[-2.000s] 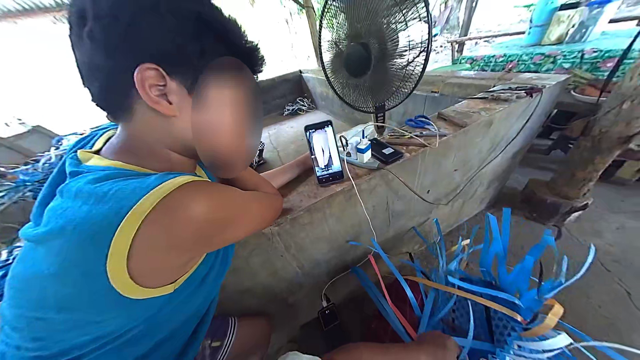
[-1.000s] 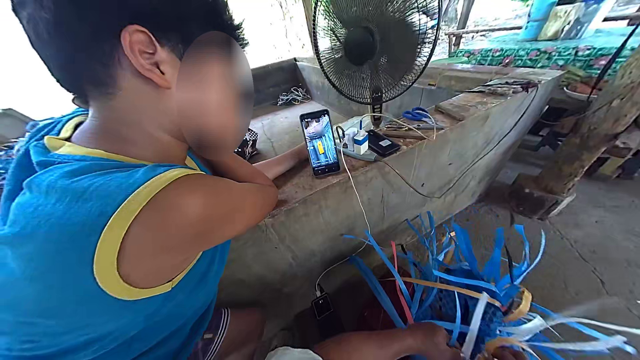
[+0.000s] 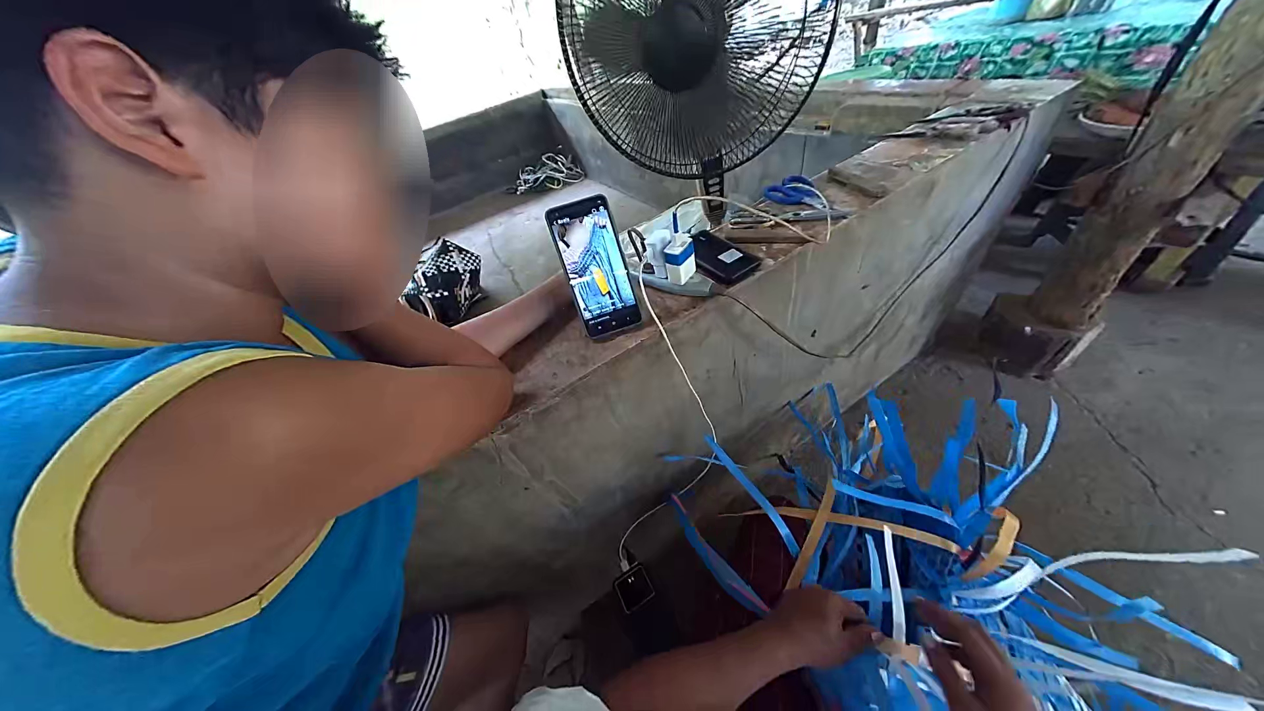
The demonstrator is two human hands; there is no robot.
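Observation:
At the lower right stands a partly woven piece of blue plastic strapping [image 3: 849, 681], its long loose blue, white and tan strips spreading in all directions. My left hand [image 3: 820, 627] is at its near left side, fingers curled on a tan strip [image 3: 901, 652]. Just to the right, my right hand [image 3: 973, 657] is at the same spot, thumb and fingers bent around the strips; what exactly its fingertips pinch is hard to tell. A white strip [image 3: 894, 583] rises upright between the two hands.
A person in a blue sleeveless shirt [image 3: 217, 533] leans on the concrete trough wall [image 3: 790, 346] at left, holding a phone [image 3: 597, 267]. A black fan [image 3: 691, 79], charging plugs [image 3: 676, 257] and blue-handled scissors [image 3: 793, 191] stand behind. A cable [image 3: 681, 365] hangs down to a small black device [image 3: 634, 589].
My right hand has come into clear view beside my left hand. The view has moved closer to the seated person. The picture on the phone differs from two seconds ago.

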